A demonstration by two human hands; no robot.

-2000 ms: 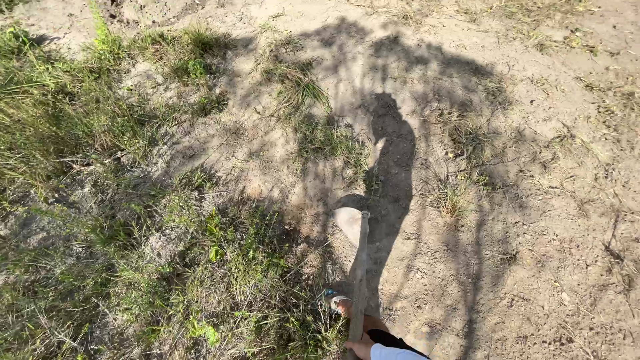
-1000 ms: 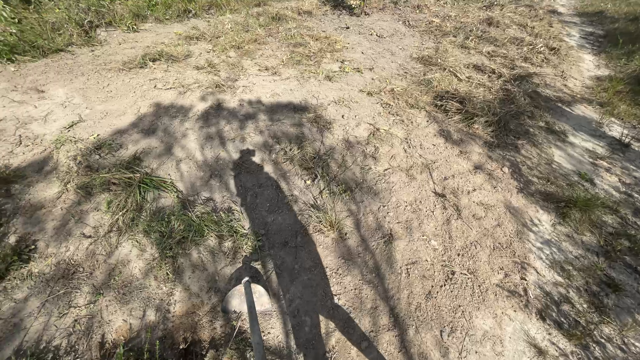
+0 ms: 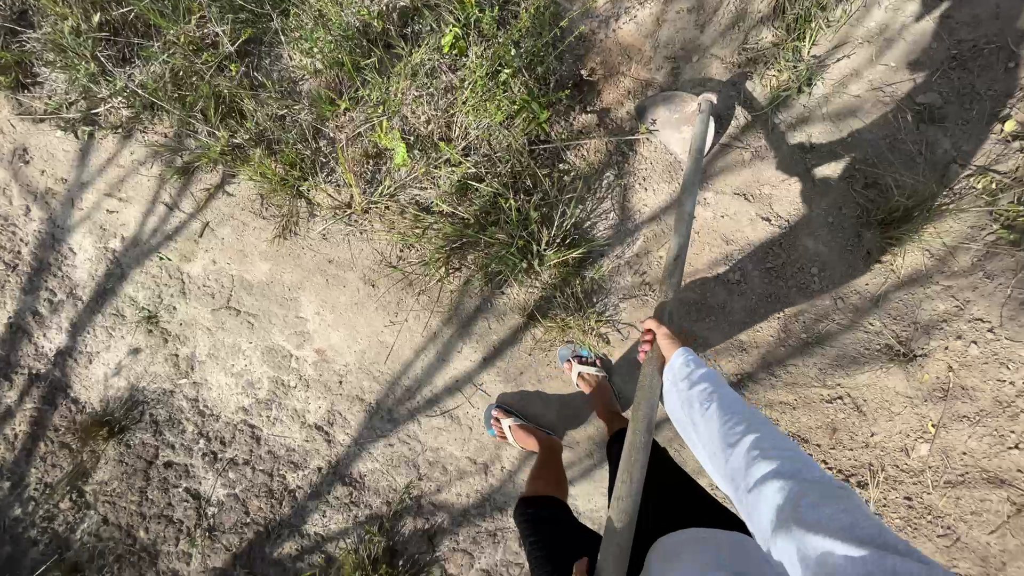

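Observation:
My right hand (image 3: 660,340), at the end of a light grey sleeve, is closed around the wooden handle of a hoe (image 3: 684,216). The handle runs from the bottom edge up to the right. Its wide, rounded metal blade (image 3: 672,120) rests on or close above the bare soil beside a grass clump (image 3: 512,200); contact cannot be told. A sliver of skin beside the handle at the bottom edge seems to be my left hand (image 3: 580,567), mostly cut off by the frame.
My feet in flip-flops (image 3: 512,428) stand on dry, packed soil just left of the handle. Dense grass and weeds (image 3: 320,88) spread over the upper left. Small grass tufts (image 3: 896,212) grow at the right, among shadows. Rough, cracked ground lies at the lower left.
The view has swung down to my feet from the ground farther ahead. My right hand, out of view one second ago, shows on the handle.

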